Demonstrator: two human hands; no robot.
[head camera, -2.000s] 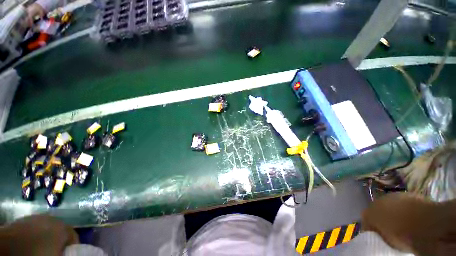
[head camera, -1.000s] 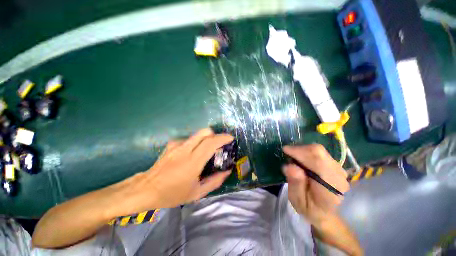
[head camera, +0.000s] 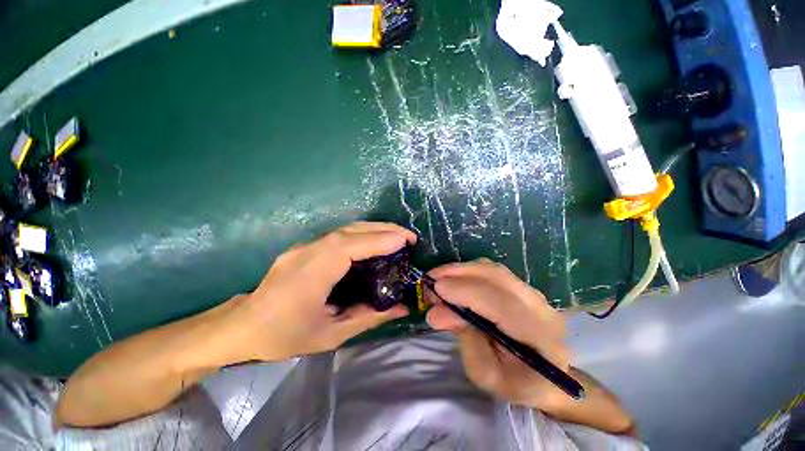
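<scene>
My left hand holds a black device half-assembly between thumb and fingers near the bench's front edge. My right hand holds slim black tweezers like a pen, their tips at the right side of the device. The battery with its yellow edge is mostly hidden beside my right fingertips. Whether the tips touch a wire or the board cannot be told.
Another device with a silver-white battery lies at the top. The dispensing syringe rests at the right, its tip at a crumpled tissue. The blue controller stands beyond it. Several devices lie at the far left.
My right hand has moved left with the tweezers, bringing their tips to the device. My left hand still holds the device. The view has shifted closer, and both hands were absent two seconds ago.
</scene>
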